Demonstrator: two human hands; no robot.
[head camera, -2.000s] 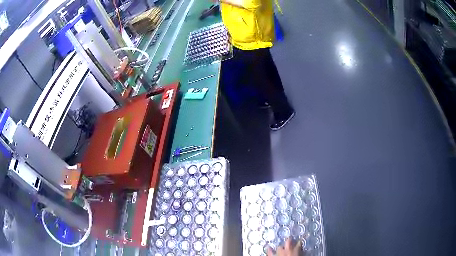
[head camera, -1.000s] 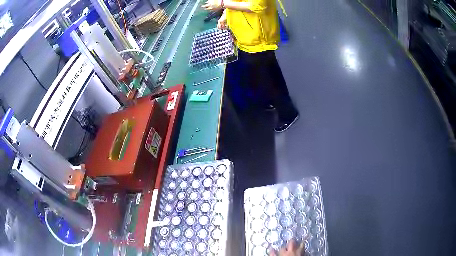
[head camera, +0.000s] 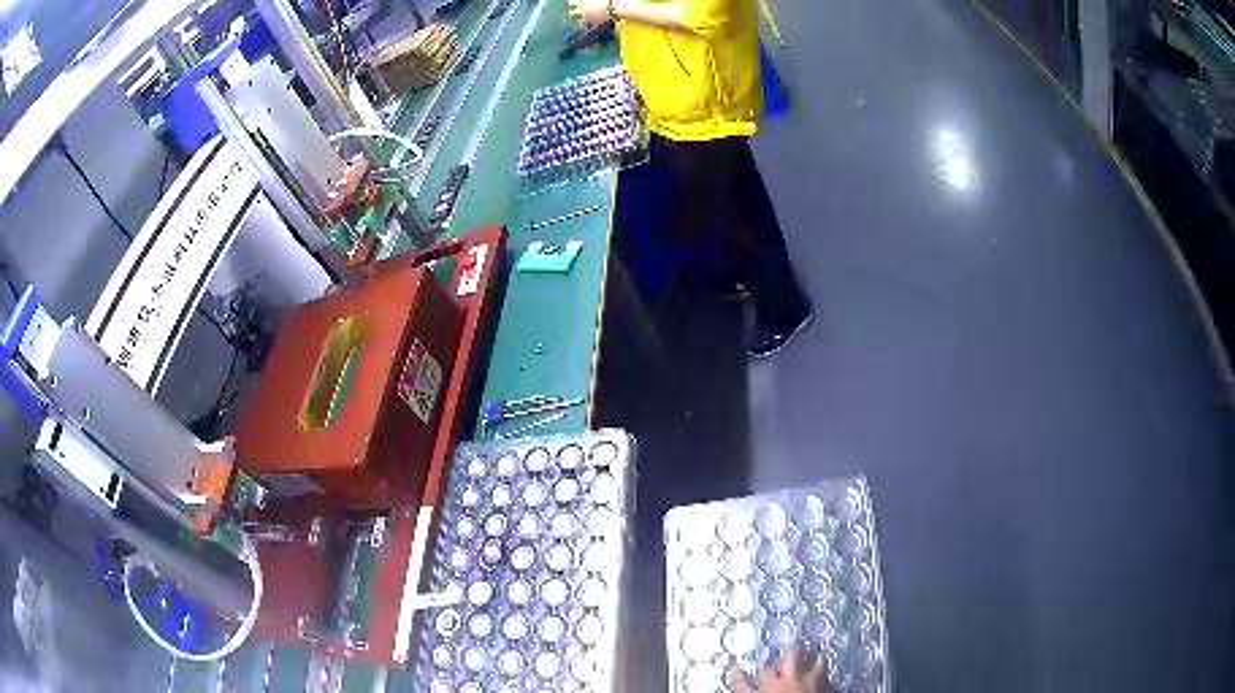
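Observation:
A clear blister tray (head camera: 772, 575) with rows of round pockets is at the bottom centre-right, beside the bench. The fingers of a hand, seemingly my right hand (head camera: 786, 673), rest on its near part, spread; the rest of the hand is cut off by the lower edge. Whether the fingers grip the tray cannot be told. Another clear tray (head camera: 531, 555) with round silvery pieces in its pockets lies on the bench front, left of the first tray with a gap between. My left hand is not in view.
A red-brown machine (head camera: 345, 379) with metal columns stands at left. Tweezers or hand tools (head camera: 535, 410) and a green label (head camera: 549, 257) lie on the green mat. A filled tray (head camera: 582, 125) lies farther back. A person in yellow (head camera: 691, 68) stands at the bench's right side.
The view has shifted slightly, so the bench and trays sit a little farther right. The other person's arms have moved. The fingers stay on the right-hand tray.

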